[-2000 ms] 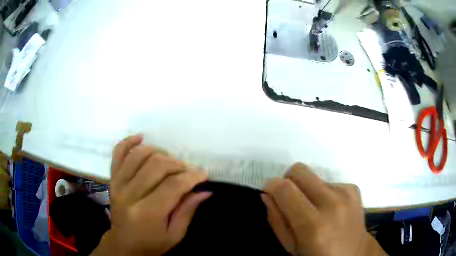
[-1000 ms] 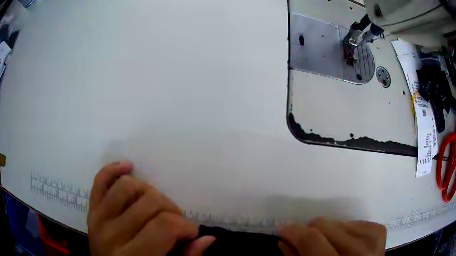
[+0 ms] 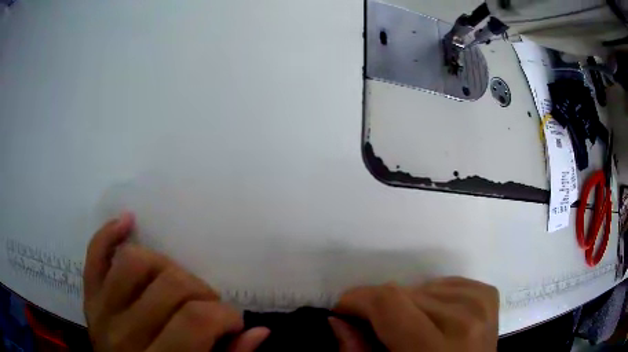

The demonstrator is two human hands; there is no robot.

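A black garment [image 3: 292, 330] shows as a narrow strip at the table's front edge and runs out of the bottom of the view. My left hand [image 3: 155, 302] pinches its edge on the left, thumb below, with the index finger pointing up over the table. My right hand [image 3: 420, 313] pinches the same edge on the right, fingers bent over it. Both hands are cut off by the bottom edge. Most of the garment is hidden below the picture.
The white table [image 3: 172, 137] has a printed ruler along its front. The presser foot [image 3: 456, 51] stands over the needle plate [image 3: 413, 51]. At right lie a white printed label strip [image 3: 561, 179], black labels [image 3: 575, 110] and red-handled shears [image 3: 593, 216].
The view has shifted and tilted. Compared with one second ago, both hands sit further left in the picture, still gripping the black edge, and the left hand is a little further from the right.
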